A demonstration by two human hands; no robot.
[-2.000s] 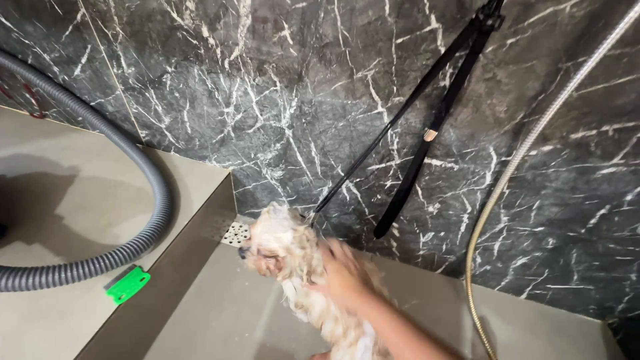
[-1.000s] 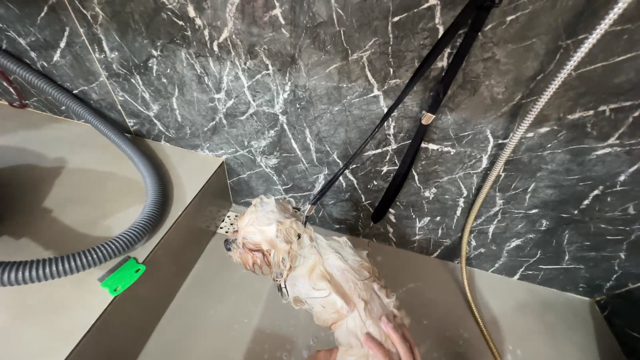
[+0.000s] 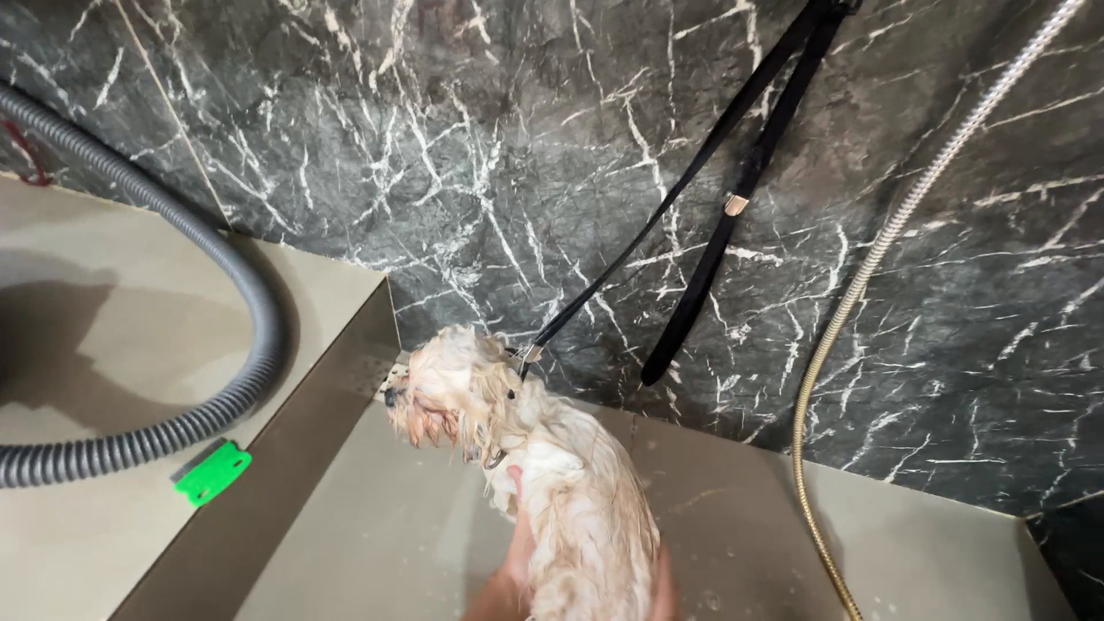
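A wet, cream-coloured small dog [image 3: 586,500] stands in a tiled basin, its head turned to the left, its coat matted and partly lathered. A black tether [image 3: 638,250] runs from its neck up along the wall, with a metal clip at the neck. My left hand [image 3: 517,552] lies against the near side of the dog's chest, thumb upward. My right hand [image 3: 664,586] touches the other flank at the bottom edge, mostly hidden behind the body. Both hands are around the dog's trunk.
A grey corrugated hose [image 3: 267,345] curves over the raised ledge [image 3: 112,535] at left, beside a green flea comb [image 3: 213,473]. A black strap [image 3: 690,319] and a metal shower hose [image 3: 841,319] hang before the dark marble wall [image 3: 517,129]. A perforated drain cover [image 3: 392,379] lies behind the dog's muzzle.
My right hand has moved from the dog's upper back down to its flank. My left hand, barely visible at the bottom edge before, now shows against the chest.
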